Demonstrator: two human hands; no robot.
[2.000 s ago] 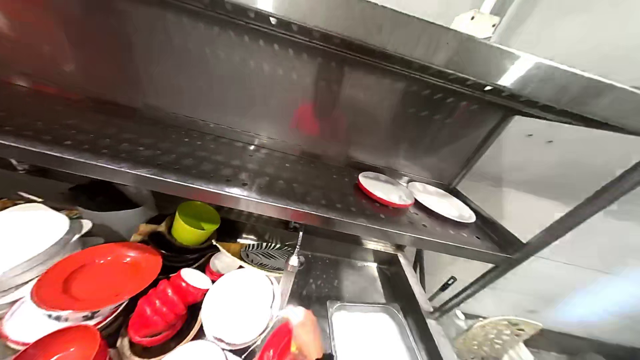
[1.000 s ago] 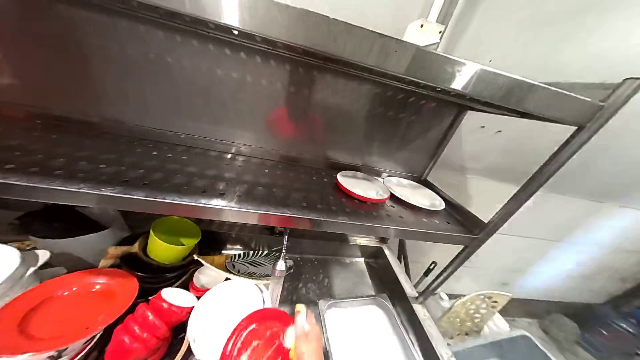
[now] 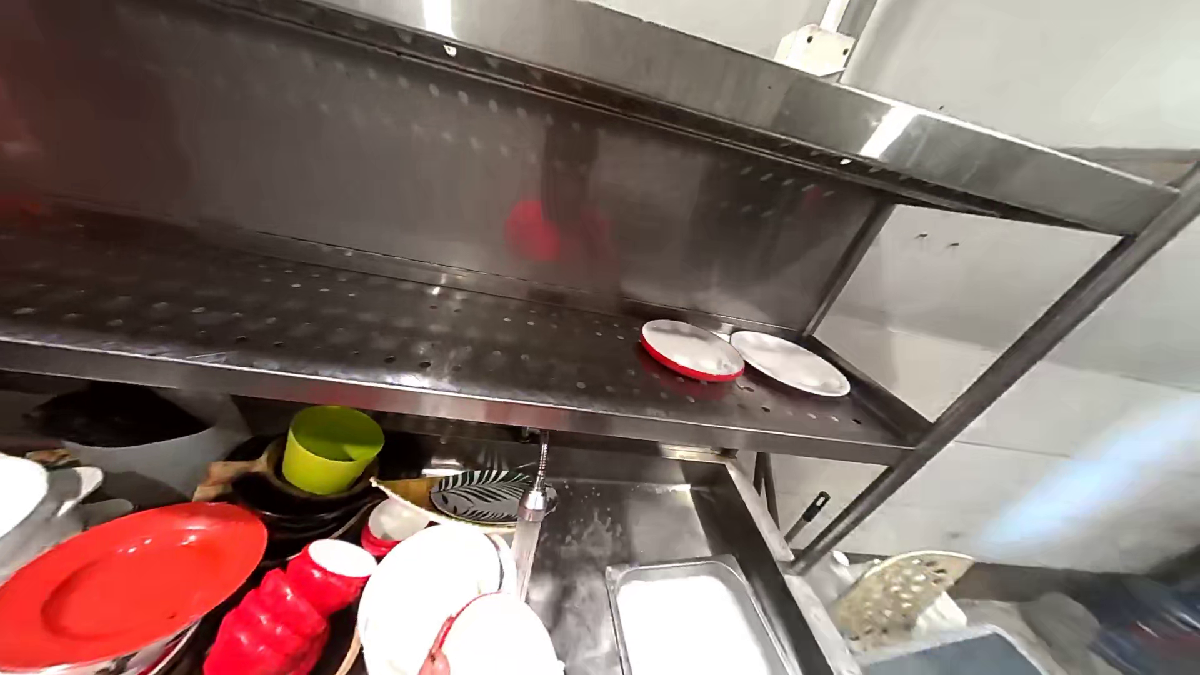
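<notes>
At the bottom edge, only a fingertip of what looks like my left hand [image 3: 434,663] shows, against the left rim of a white dish [image 3: 499,639] with a bit of red at its edge. The rest of that hand is out of frame. My right hand is not in view. Behind the dish lies a larger white plate [image 3: 422,586]. Red ribbed cups or bowls [image 3: 272,623] lie on their side to the left, near a large red plate [image 3: 141,577]. A metal spray nozzle [image 3: 531,516] hangs behind the held dish.
A perforated steel shelf [image 3: 506,361] spans above, bearing a red-edged white plate [image 3: 692,349] and a white oval plate [image 3: 792,364]. A green cup [image 3: 330,450] and a leaf-patterned plate [image 3: 483,495] stand under it. A steel tray [image 3: 623,609] sits at the right.
A second ago a hand was at the right of a dish showing its red side; now a white face shows, with a fingertip at its left.
</notes>
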